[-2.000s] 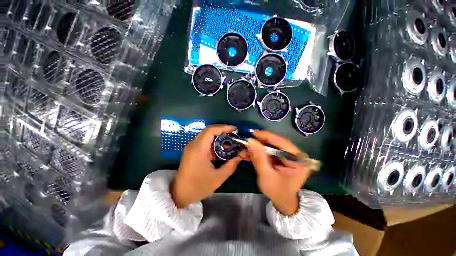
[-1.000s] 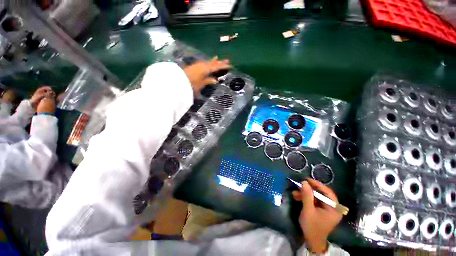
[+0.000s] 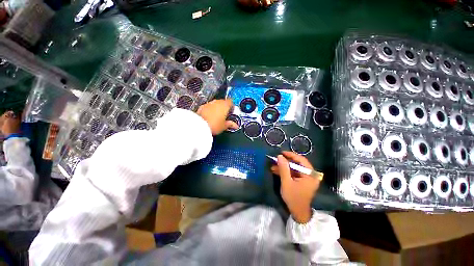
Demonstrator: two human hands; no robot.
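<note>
My left hand (image 3: 217, 116) has its thumb and fingers on a round black watch case (image 3: 234, 122), which is partly hidden by them. My right hand (image 3: 297, 188) holds a slim pale fine-point tool (image 3: 300, 168), its tip pointing left just above the green mat. A blue dot sheet (image 3: 228, 160) lies bare in front of me, left of that tip. More black watch cases (image 3: 275, 136) stand in a row and on a clear bag with a blue sheet (image 3: 289, 103) in it.
A clear blister tray of black cases (image 3: 163, 93) lies at the left. Stacked trays of white-ringed parts (image 3: 393, 110) stand at the right. An open carton (image 3: 431, 236) is at the lower right. Another person's hand (image 3: 9, 123) shows at the left edge.
My left hand has come back from the blister tray to the leftmost loose case. Earlier both hands were together at a case. The view has shifted; my right hand keeps the tool.
</note>
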